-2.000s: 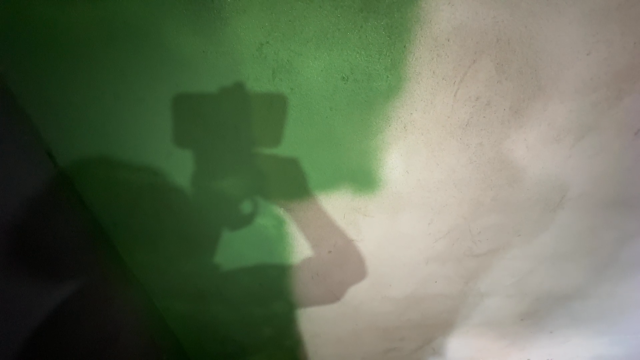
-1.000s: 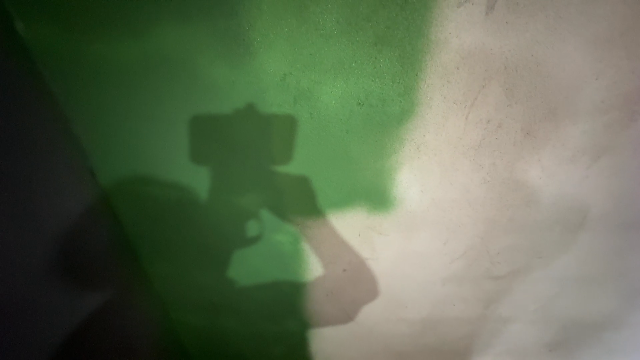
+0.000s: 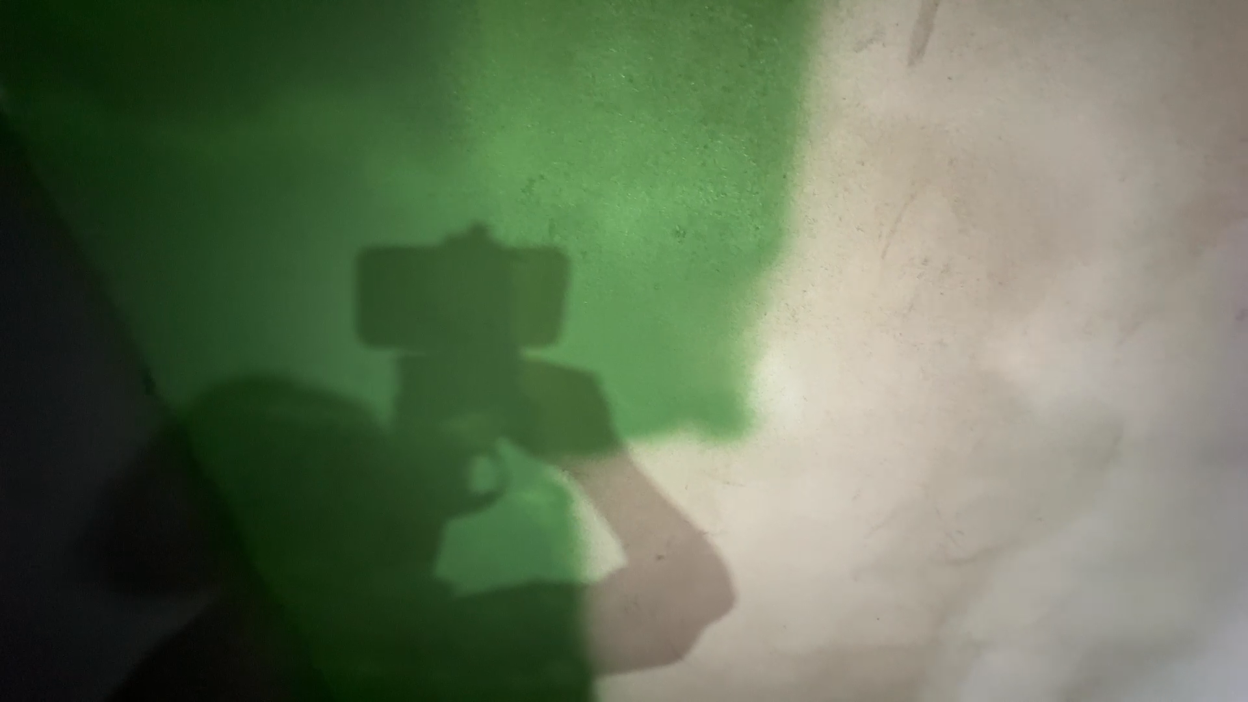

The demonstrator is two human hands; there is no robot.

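Neither of my hands is in view. A wall-like surface fills the frame, with a green area [image 3: 634, 175] at the left and middle and a beige area [image 3: 975, 390] at the right. Across it falls the shadow of a person [image 3: 292, 487], with a bent arm [image 3: 663, 585] raised to a flat, rounded rectangular shape [image 3: 458, 297], perhaps a phone or camera on a mount. The shadow does not settle which hand is raised or how its fingers lie.
A dark surface [image 3: 49, 390] lies along the left side and meets the green along a slanted edge. A short brownish streak [image 3: 921, 29] marks the beige area near the top, and small specks dot the surface.
The shadow of the head, arm and rectangular shape sits slightly lower and farther right in the frame than two seconds ago. Its pose looks the same.
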